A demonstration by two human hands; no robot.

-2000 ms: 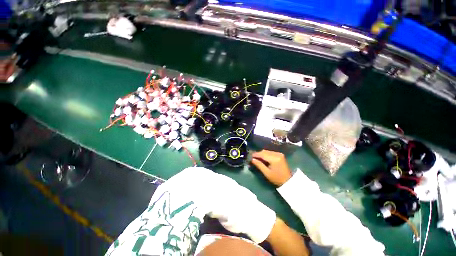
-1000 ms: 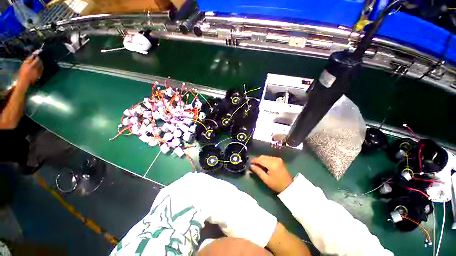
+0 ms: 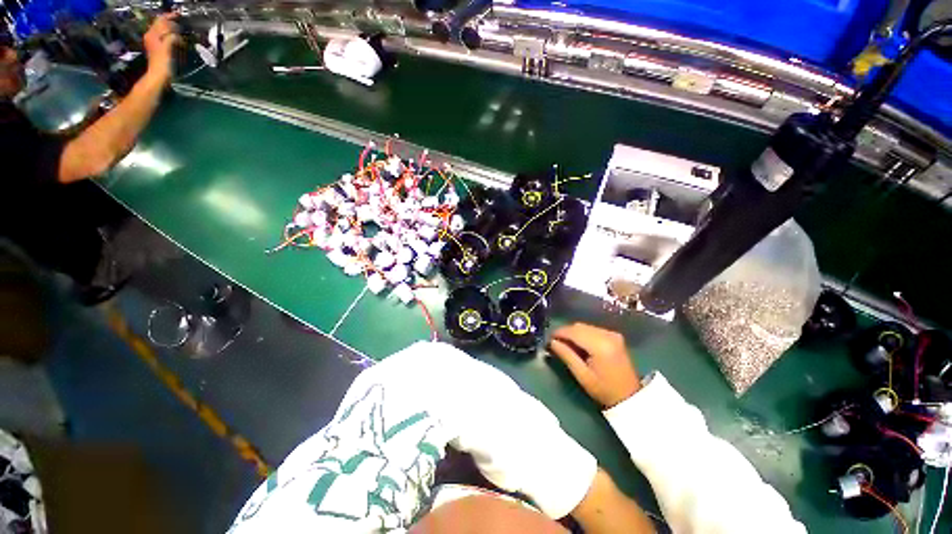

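Note:
My right hand lies on the green bench with its fingers bent, its fingertips beside the nearest black round housings. Whether it pinches something small cannot be told. My left forearm reaches the bottom edge; my left hand is not visible. Several black housings with yellow-ringed centres and thin yellow wires are clustered together. A heap of small white-silver motors with red leads lies left of them. A white screw feeder stands to their right, with a thick black electric screwdriver tilted over its front.
A clear bag of screws lies right of the feeder. Wired black assemblies lie at the far right. Behind runs a dark green conveyor carrying a white part. Another person's arm reaches in at upper left.
The view has turned left, so the bench things appear farther right. The other person's arm has come further in and up at the left. My right hand stays beside the housings.

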